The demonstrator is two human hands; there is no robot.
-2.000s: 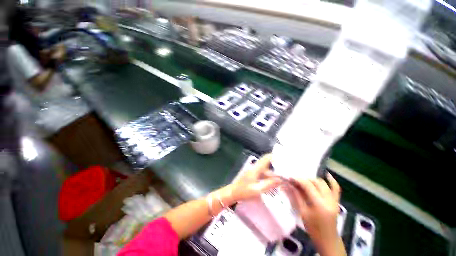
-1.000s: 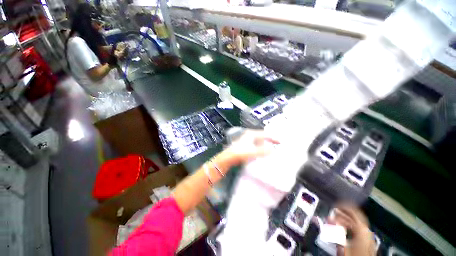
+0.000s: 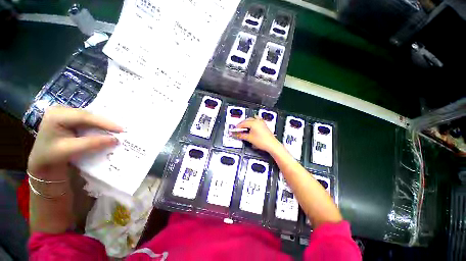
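My left hand [image 3: 66,145] pinches the lower part of a long white label strip [image 3: 153,76] with small black print, which runs up past the frame's top edge. My right hand [image 3: 258,133] reaches over the blister tray [image 3: 176,204] and holds a small white label [image 3: 238,130] at its fingertips, over a white device [image 3: 234,114] in the far row. The clear tray holds white devices with dark or reddish oval windows in two rows. My right forearm covers parts of the near-row devices at the right.
A stack of filled trays [image 3: 245,86] stands beyond the working tray. A dark empty blister tray [image 3: 71,86] lies at the left, partly behind the strip. A clear bottle [image 3: 82,18] is at the upper left. Clear film with an orange-brown cable [image 3: 420,188] lies at the right. Whitish waste [image 3: 110,219] is below left.
The view has turned down onto the tray. My right hand has moved from the tray's near right part to a far-row device. My left hand now holds the strip at the left of the tray.
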